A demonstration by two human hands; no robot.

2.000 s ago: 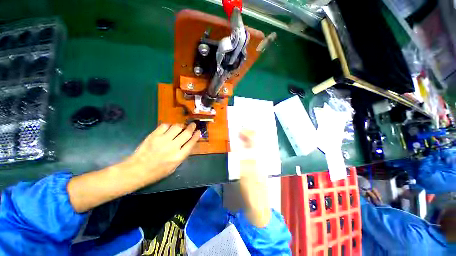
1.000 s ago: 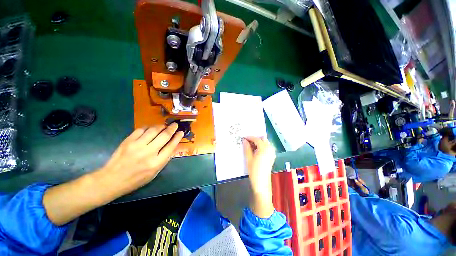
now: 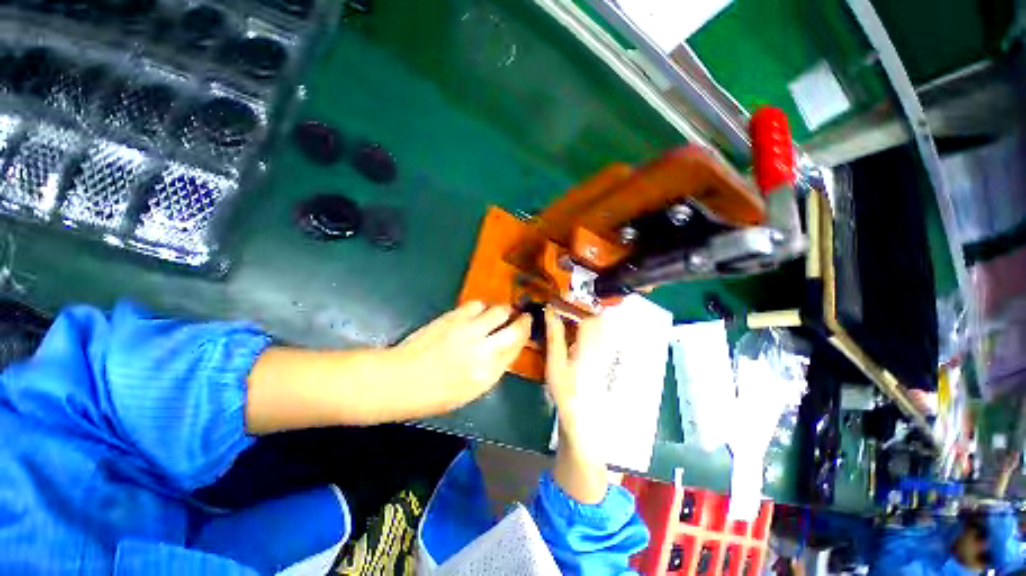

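The orange press fixture [image 3: 492,250] stands on the green bench, its toggle clamp [image 3: 720,254] and red handle [image 3: 773,150] at the upper right. My left hand [image 3: 456,358] rests on the fixture's base, fingertips at the dark nest [image 3: 539,325] below the plunger. My right hand [image 3: 578,377] is at the nest from the other side, fingertips close to my left ones. What either hand's fingertips hold is too small and blurred to tell. The white paper [image 3: 638,388] with tiny specks lies right of the fixture, partly behind my right hand.
Several round black parts [image 3: 330,215] lie left of the fixture. A clear blister tray [image 3: 178,208] is at the upper left. A folded white piece [image 3: 700,377] and a plastic bag [image 3: 776,366] lie right of the paper. A red divided bin [image 3: 705,532] stands at the bench's front edge.
My right hand has moved from the white paper to the fixture's nest. My left hand stays at the nest. The camera view has turned, so the fixture appears tilted, with the red handle in view.
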